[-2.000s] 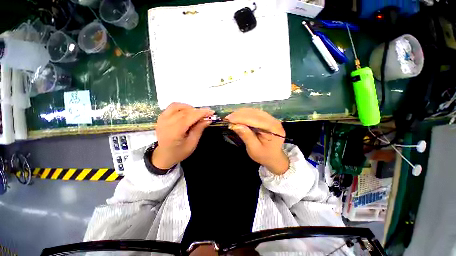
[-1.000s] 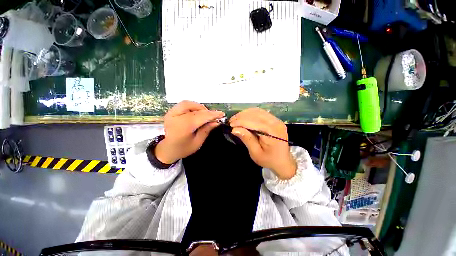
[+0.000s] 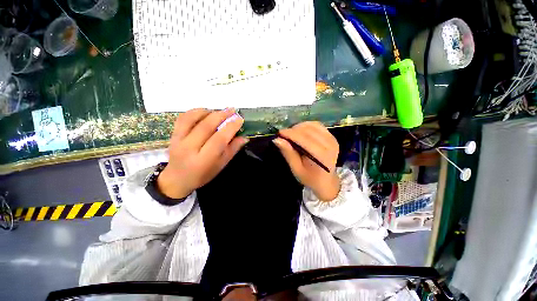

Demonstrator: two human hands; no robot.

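My left hand [image 3: 203, 150] is over the bench's front edge, its fingers closed around a small watch body [image 3: 230, 121] with a pale purple lit face at the fingertips. Most of the watch body is hidden by the fingers. My right hand [image 3: 311, 154] holds thin dark tweezers [image 3: 306, 154], the shaft slanting down to the right. The tweezers' tip is near the bench edge, apart from the watch. The white gridded work sheet [image 3: 176, 88] lies behind the hands, with a row of several tiny yellowish parts [image 3: 242, 73] on it.
A dark watch housing [image 3: 262, 6] lies at the sheet's back edge. Clear cups [image 3: 60, 36] stand left. A blue-and-white tool [image 3: 358, 41], a lime-green tool [image 3: 406, 94] and a white tub [image 3: 450, 47] are right. A white watch tray [image 3: 112, 176] is below the bench, left.
The hands have moved apart. The left hand has turned, showing the watch's lit face, and the tweezers have come away from it. The view has shifted, so the bench sits further left and higher.
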